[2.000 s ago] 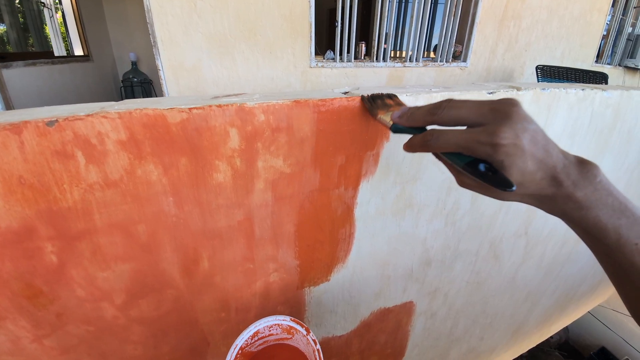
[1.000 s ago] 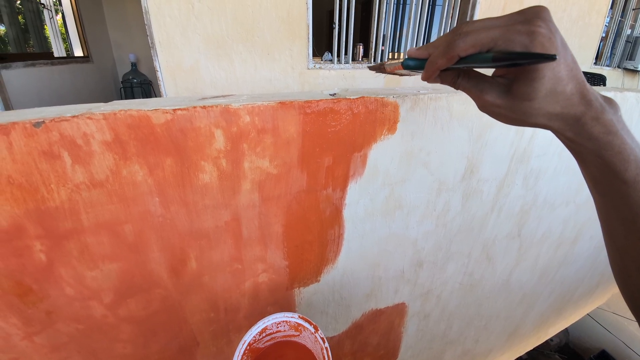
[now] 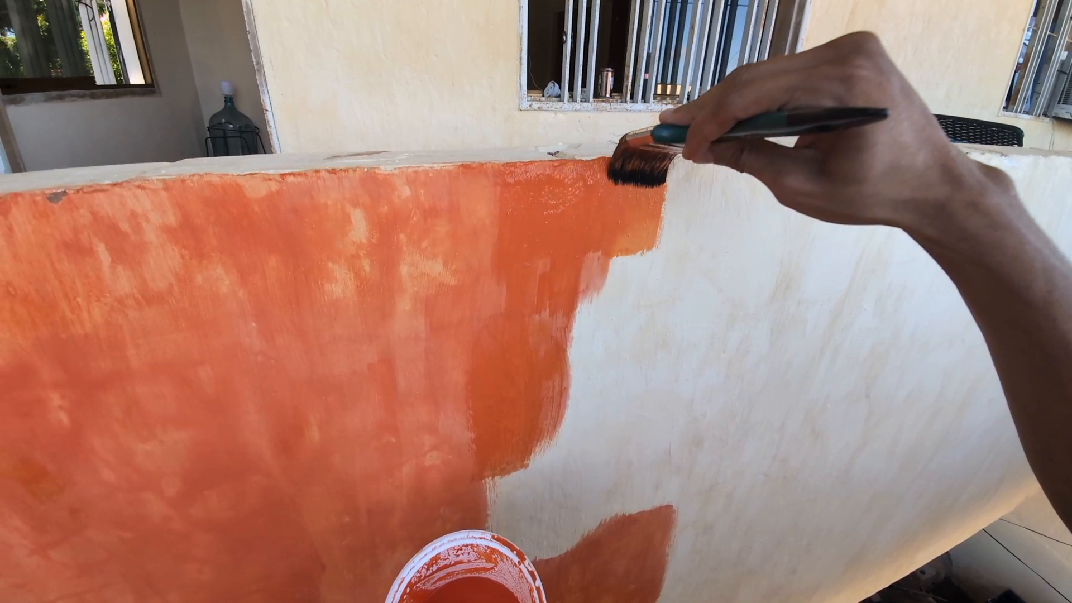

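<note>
My right hand (image 3: 846, 134) grips a paintbrush (image 3: 645, 159) by its dark green handle, which points right. The dark bristles are bent against the top of a low plastered wall (image 3: 779, 352), just under its upper edge. Orange paint (image 3: 536, 352) covers the wall's left part with an uneven border; right of it the surface is off-white. A lower orange patch (image 3: 620, 553) reaches further right. At the bottom edge shows a white-rimmed bucket (image 3: 402, 578) of orange paint; what holds it is out of view. My left hand is not seen.
Behind the wall stand a house wall (image 3: 385, 75) and a barred window (image 3: 636, 59) with a can on its sill. A large glass bottle in a dark frame (image 3: 233, 126) is at the back left. A black woven chair back (image 3: 980, 131) shows at right, floor tiles (image 3: 1022, 536) at lower right.
The brush was raised off the wall one second ago; now its bristles are down on the top of the wall. The orange area near the top edge reaches further right than before.
</note>
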